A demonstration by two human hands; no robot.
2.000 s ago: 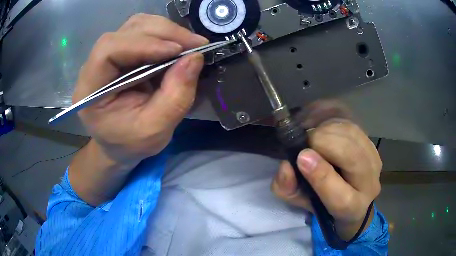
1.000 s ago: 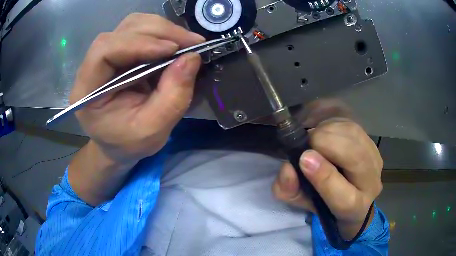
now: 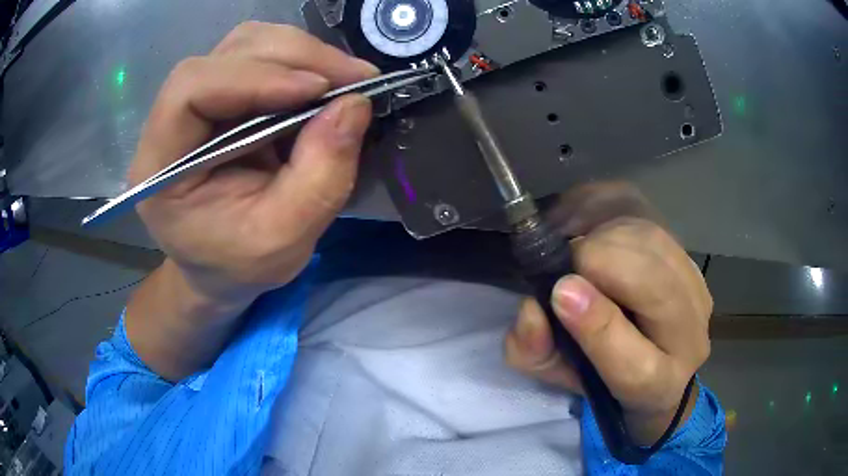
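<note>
My left hand [image 3: 256, 158] pinches silver tweezers [image 3: 200, 167] between thumb and fingers, their tips at the solder terminals [image 3: 420, 67] on the near edge of a round black unit with a pale ring [image 3: 404, 17]. My right hand [image 3: 628, 311] grips the black handle of a soldering iron [image 3: 488, 149]; its fine tip is at the terminals beside the tweezer tips. The unit sits in a grey metal fixture [image 3: 507, 39]. Whether the tips touch a terminal is too small to tell.
The dark grey base plate [image 3: 614, 107] with holes extends towards me over the grey metal bench [image 3: 781, 186]. A second round unit [image 3: 581, 7] is cut off by the top edge. A tiny red-orange component [image 3: 480, 62] lies right of the terminals.
The fixture and round unit have shifted slightly left and up. The iron tip and tweezers have moved slightly left with them. Both hands keep their holds.
</note>
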